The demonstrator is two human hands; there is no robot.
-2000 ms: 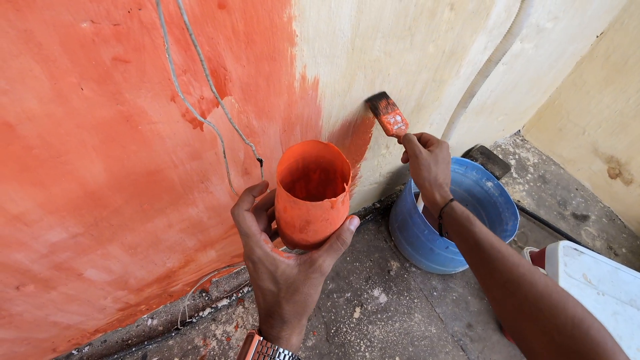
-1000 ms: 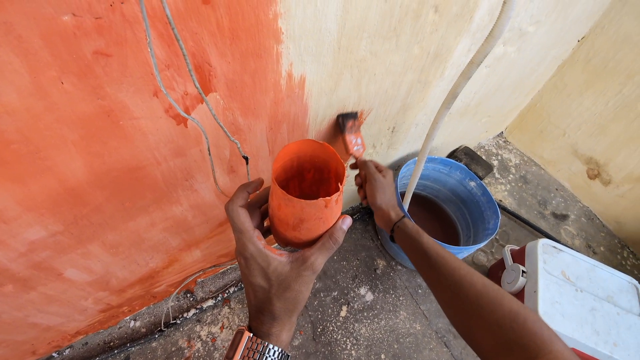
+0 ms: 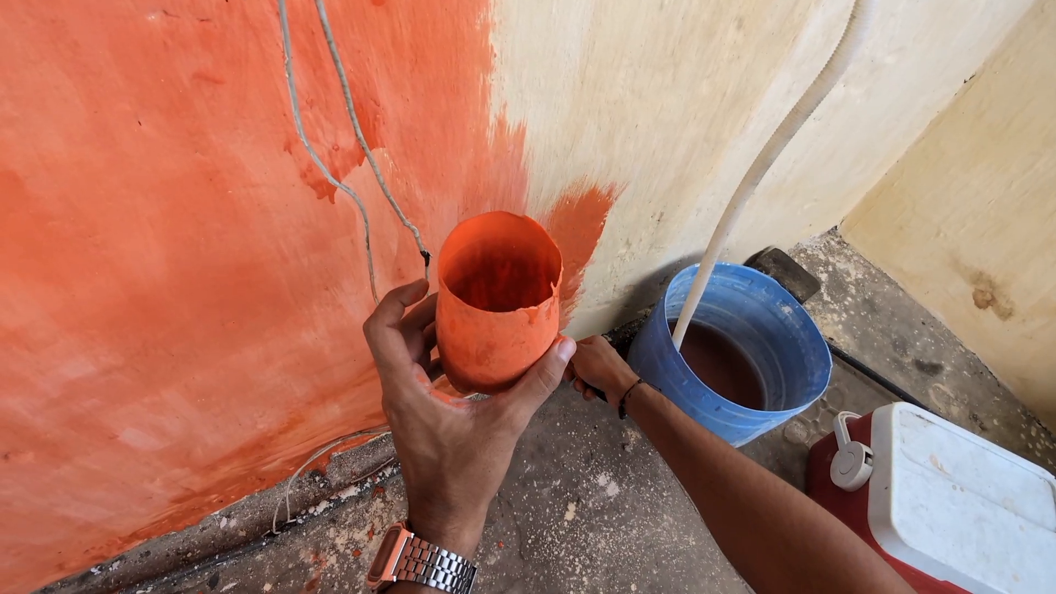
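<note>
My left hand (image 3: 462, 412) grips an orange plastic cup (image 3: 499, 338) from below and the sides, its rough-cut rim up and orange paint inside. Just right of the cup, my right hand (image 3: 602, 369) is closed low near the wall; the cup and my left thumb hide its fingertips and most of the paintbrush, of which only a bit of orange handle (image 3: 564, 340) shows. Behind the cup, a fresh darker orange patch (image 3: 582, 223) marks the cream wall (image 3: 643, 107), beside the orange-painted wall (image 3: 190, 247).
A blue bucket (image 3: 742, 421) with dark liquid and a pale ribbed hose (image 3: 775, 157) stands right of my right hand. A red cooler with a white lid (image 3: 965, 495) sits at lower right. Grey wires (image 3: 338, 181) hang before the orange wall. Paint flecks dot the grey floor (image 3: 594, 511).
My right hand has moved down with the brush, which showed against the cream wall in both earlier frames and is now mostly hidden behind the cup. The orange patch there reaches higher than the cup's rim.
</note>
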